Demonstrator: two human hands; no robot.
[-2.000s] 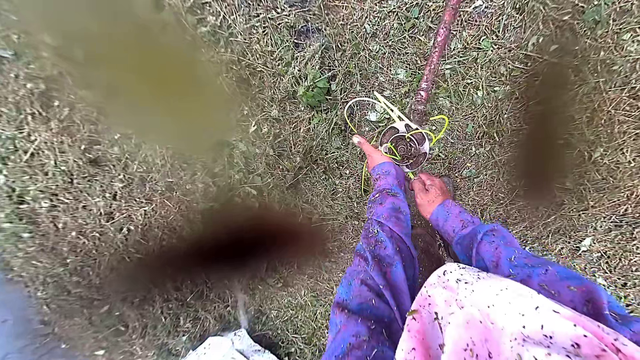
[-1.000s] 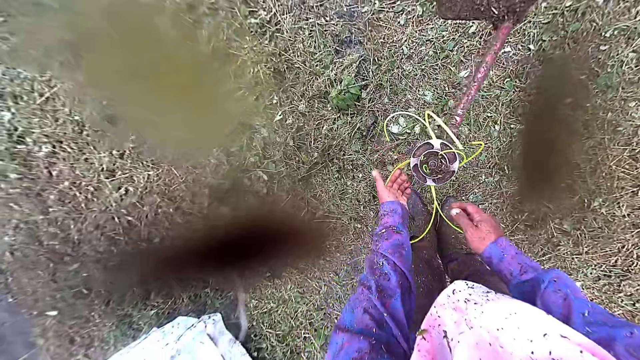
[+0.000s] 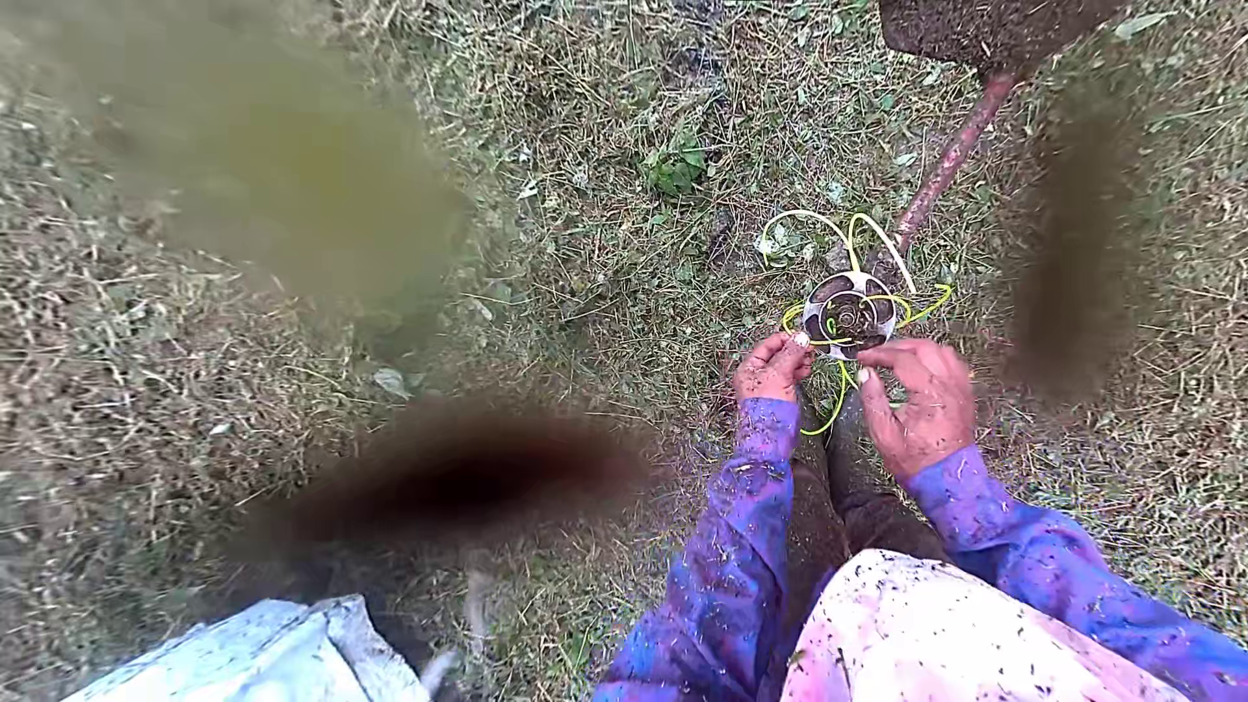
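Note:
A round trimmer head (image 3: pixel 850 314) with a pale rim and dark, dirty centre sits at the end of a reddish shaft (image 3: pixel 948 168). Yellow-green trimmer line (image 3: pixel 801 214) loops around it on several sides. My left hand (image 3: pixel 776 366) is at the head's lower left edge, thumb and fingers pinched on the line there. My right hand (image 3: pixel 916 402) is just below and right of the head, thumb and index finger apart, fingertips near the line; whether they touch it is unclear.
A dark, dirty guard or blade (image 3: pixel 999 34) joins the shaft at the top right. Cut grass covers the ground. A white sack or sheet (image 3: pixel 263 653) lies at the lower left. My legs are beneath the hands. Dark and yellowish blurs hide parts of the view.
My left hand has gone from open beside the head to pinching at its lower left edge. My right hand has moved up closer to the head. The dark guard or blade has come into view.

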